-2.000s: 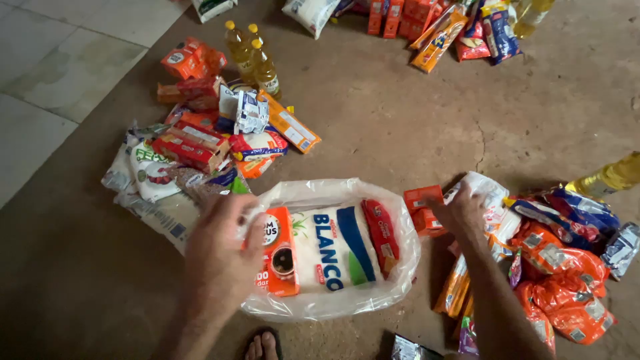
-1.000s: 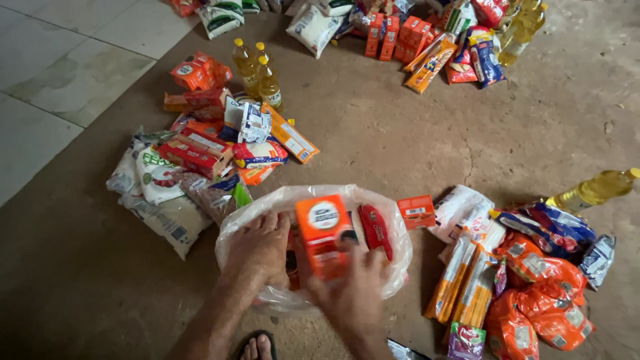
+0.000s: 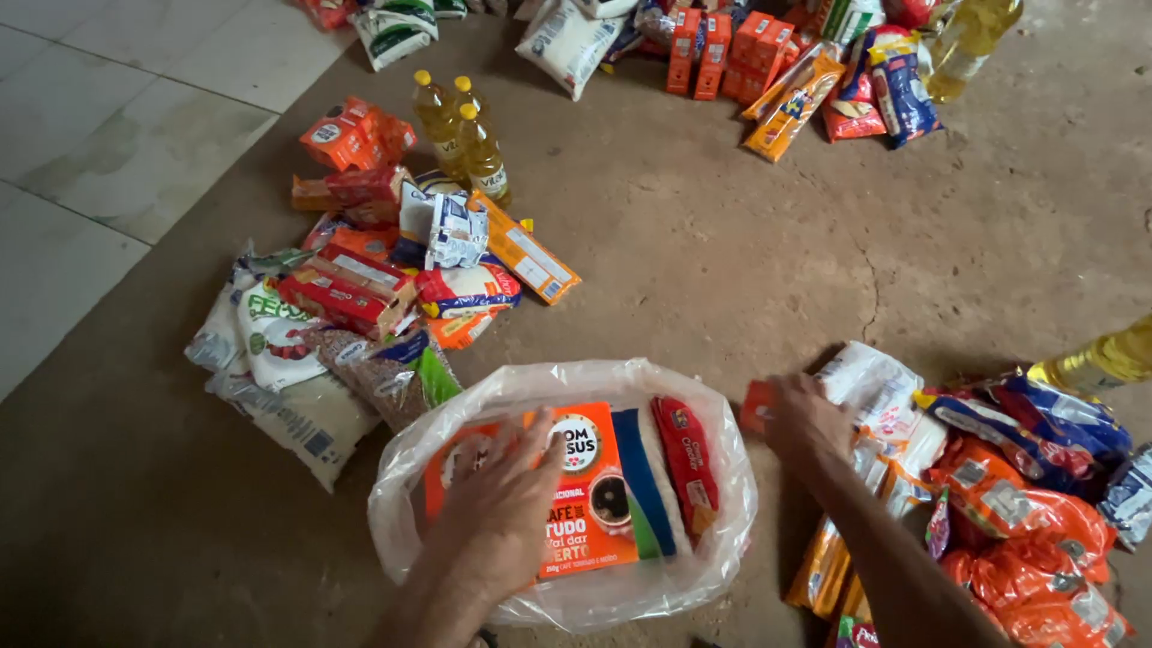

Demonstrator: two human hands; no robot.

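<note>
A clear plastic bag (image 3: pixel 733 504) stands with its mouth spread wide at the lower middle. Inside it lie orange coffee packs (image 3: pixel 585 531), a white bag with a blue and green band (image 3: pixel 650 486) and a red cracker packet (image 3: pixel 686 459). My left hand (image 3: pixel 495 504) rests over the coffee packs, fingers spread. To the right of the bag, my right hand (image 3: pixel 805 414) is at a small red-orange box (image 3: pixel 758 407), its fingers blurred and partly hidden, so its grip is unclear.
Left of the bag is a heap with a bag of beans (image 3: pixel 387 373), a red carton (image 3: pixel 346 290) and oil bottles (image 3: pixel 484 153). Orange bags (image 3: pixel 1017 513), spaghetti packets (image 3: pixel 823 567) and another oil bottle (image 3: pixel 1098 360) lie at right. More groceries (image 3: pixel 571 45) line the top.
My right hand has moved from over the bag to the small box on the right. The orange coffee pack it held one second ago is now in the bag, beside another.
</note>
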